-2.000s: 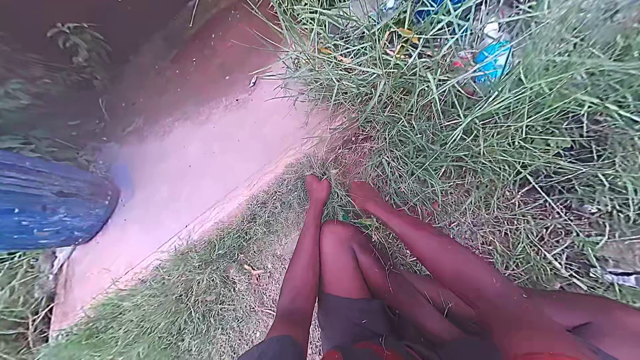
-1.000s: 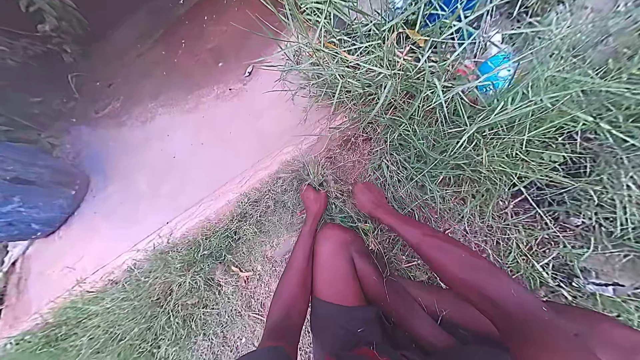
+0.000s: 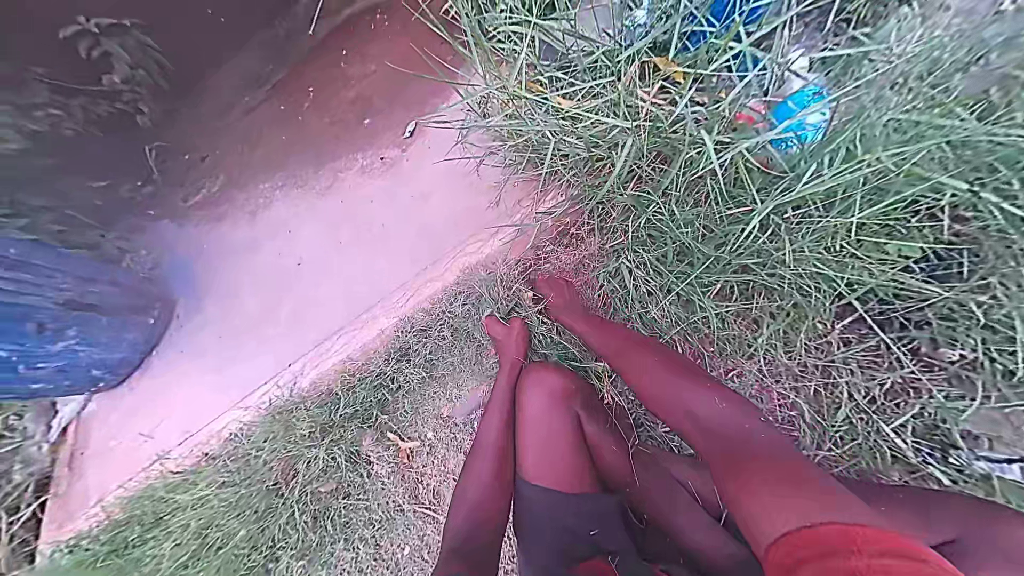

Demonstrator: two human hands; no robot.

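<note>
My left hand (image 3: pixel 508 338) is closed in a fist at the edge of a grass tuft (image 3: pixel 502 294), just beyond my knee. Grass blades lie at its fingers, and it seems to grip some of them. Up and to the right of it, my right hand (image 3: pixel 560 300) reaches low into the grass with its fingers curled. Whether that hand holds any blades is hidden by the fingers and the grass. Beside both hands lies a patch of short, dry reddish grass (image 3: pixel 572 248).
A pale concrete slab (image 3: pixel 320 248) with a raised edge runs diagonally at the left. A blue drum-like object (image 3: pixel 72 320) stands on it. Tall green grass (image 3: pixel 720 240) grows at the right, with blue plastic litter (image 3: pixel 800 118) in it. A dry leaf (image 3: pixel 402 446) lies lower down.
My right hand has moved forward, from level with my left hand to farther ahead, into the grass. My left hand stays near the knee.
</note>
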